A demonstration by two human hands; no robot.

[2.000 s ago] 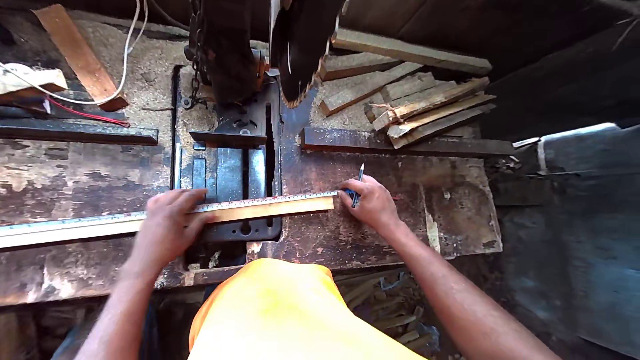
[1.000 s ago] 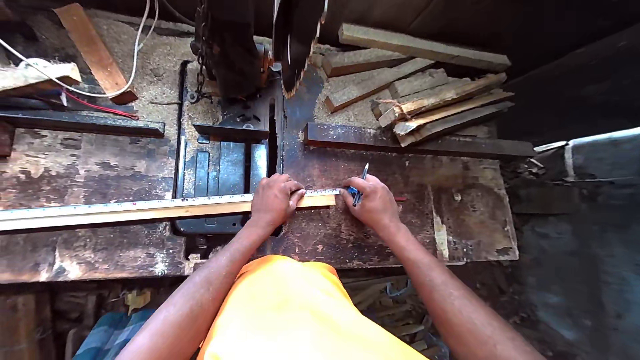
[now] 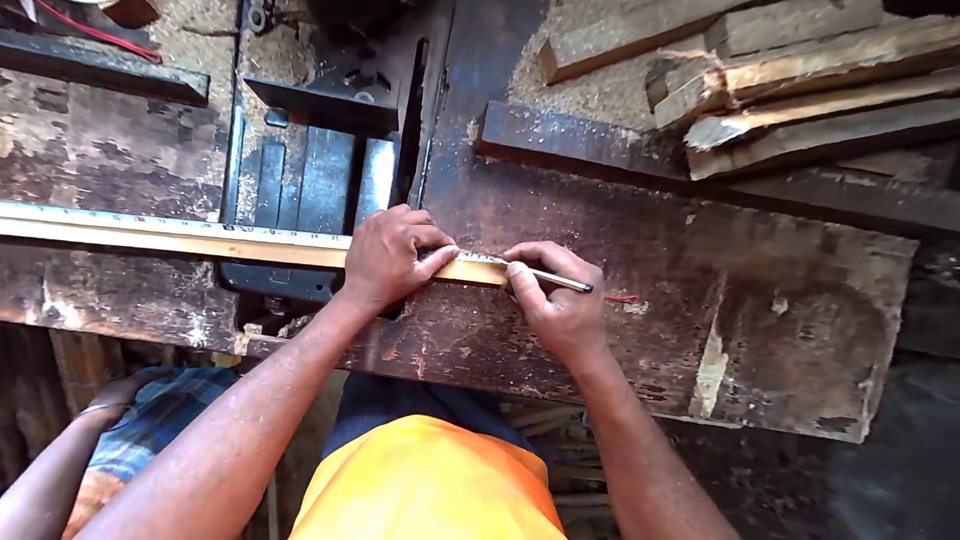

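A long pale wooden strip (image 3: 300,251) lies across the dark wooden workbench and the metal saw plate, with a white measuring tape (image 3: 180,225) stretched along its top. My left hand (image 3: 397,255) presses tape and strip together near the strip's right end, fingers curled over them. Between the fingers of my right hand (image 3: 559,300) is a pen or pencil (image 3: 559,280), its point at the strip's right end. The right fingertips touch or nearly touch the tape there; the fingers partly hide the tip of the strip.
A dark wooden beam (image 3: 585,142) crosses the bench beyond my hands, with rough wooden offcuts (image 3: 817,67) piled by it. A metal saw table (image 3: 322,180) with a slot lies left of centre. Another person's arm (image 3: 60,465) shows at lower left. Sawdust covers the back.
Since two seconds ago, my left hand has slid right along the strip, closer to my right hand. The view is now closer to the bench, and another person's arm has appeared at lower left.
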